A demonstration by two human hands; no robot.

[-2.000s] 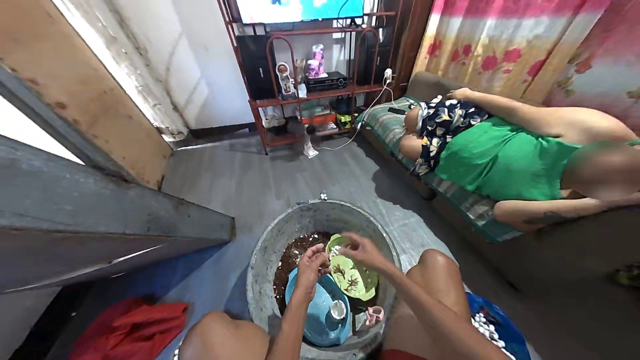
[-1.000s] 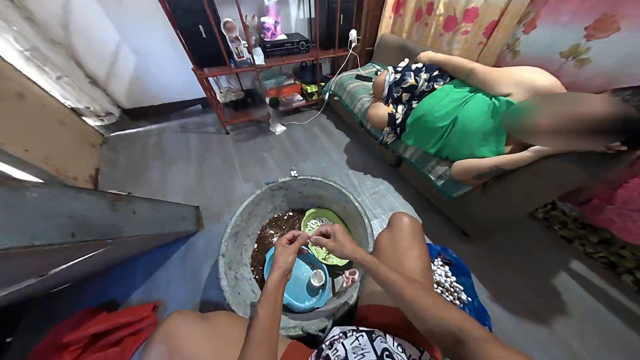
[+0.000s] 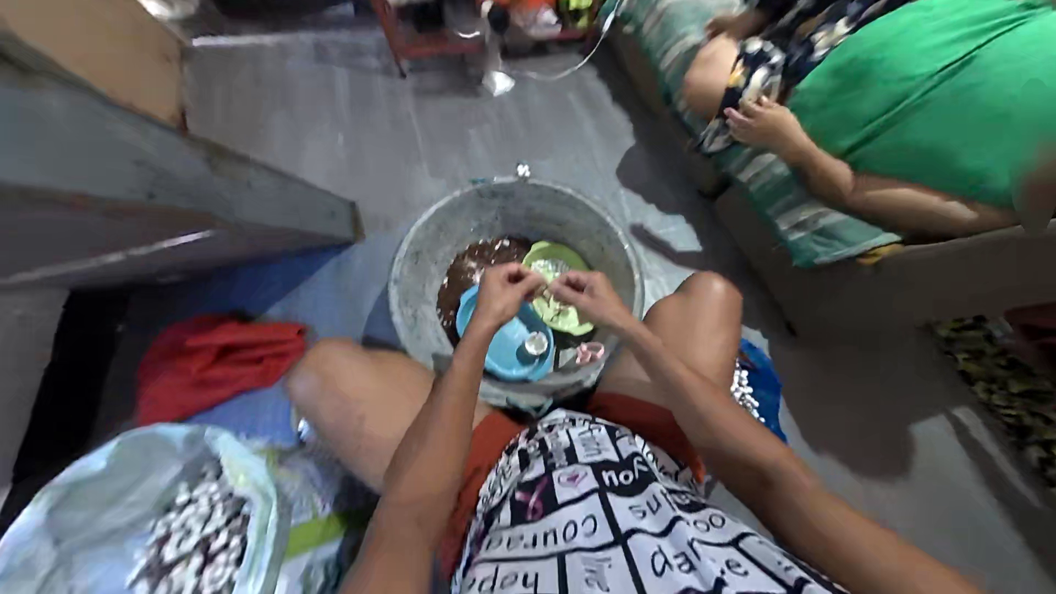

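My left hand [image 3: 510, 290] and my right hand [image 3: 584, 295] meet fingertip to fingertip above a large round grey tub [image 3: 412, 239]. Their fingers are pinched together, and whatever may be between them is too small to make out. Below my left hand lies a light blue plastic dish [image 3: 505, 355] with a small white round piece [image 3: 536, 343] in it. A light green dish [image 3: 569, 320] holding small pale bits is under my right hand. Dark brown loose matter [image 3: 474, 260] covers part of the tub's bottom. Something small and pink [image 3: 589, 353] sits near the tub's near right wall.
A plastic bag [image 3: 74, 487] of small white and dark pieces is at the lower left, near a red cloth [image 3: 214, 363]. A blue bag [image 3: 763, 388] of white pieces lies beside my right knee. A person in green [image 3: 924, 99] is on the sofa [image 3: 858, 272].
The view has tilted down, bringing the bag at lower left into sight. The person's hand on the sofa now rests near the patterned shorts. My hands remain together over the tub.
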